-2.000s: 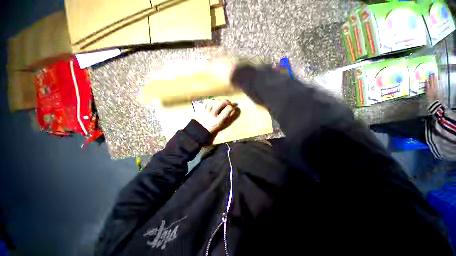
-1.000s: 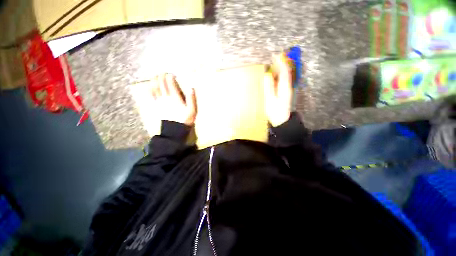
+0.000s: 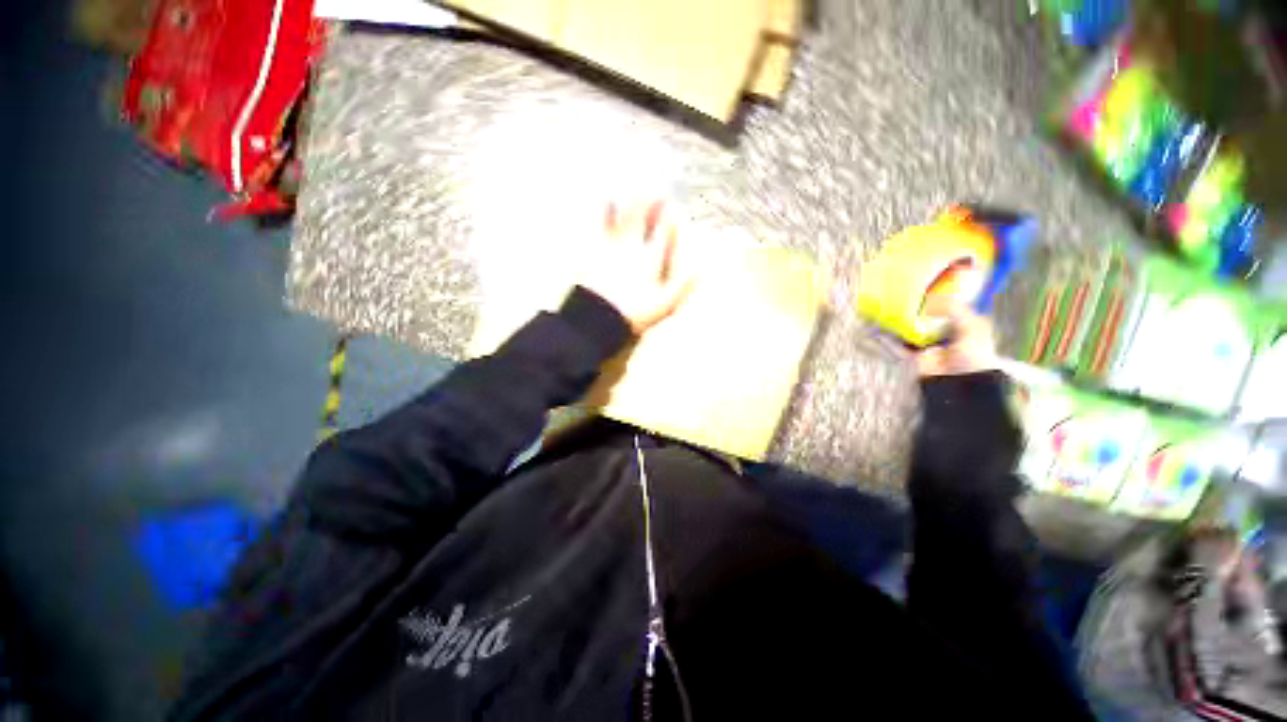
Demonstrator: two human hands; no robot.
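Observation:
A brown shipping carton (image 3: 734,346) lies on the speckled bench against my front, its far left part washed out by glare. My left hand (image 3: 647,268) rests on its upper left part, fingers somewhat apart. My right hand (image 3: 963,339) is to the right of the carton and grips the tape dispenser (image 3: 1005,254), which holds a yellow-orange tape roll (image 3: 903,282). The dispenser is apart from the carton. My right fingers are blurred and partly hidden by the roll.
Flat carton blanks (image 3: 649,50) lie at the far edge. Red printed packaging (image 3: 212,85) is at the upper left. White and green product boxes (image 3: 1115,451) stand on the right. A person's striped sleeve (image 3: 1207,635) is at the lower right. A blue object (image 3: 198,550) is on the floor.
My right hand has left the carton's right side and now holds the tape dispenser farther right. My left hand stays on the carton. The view has turned and shifted.

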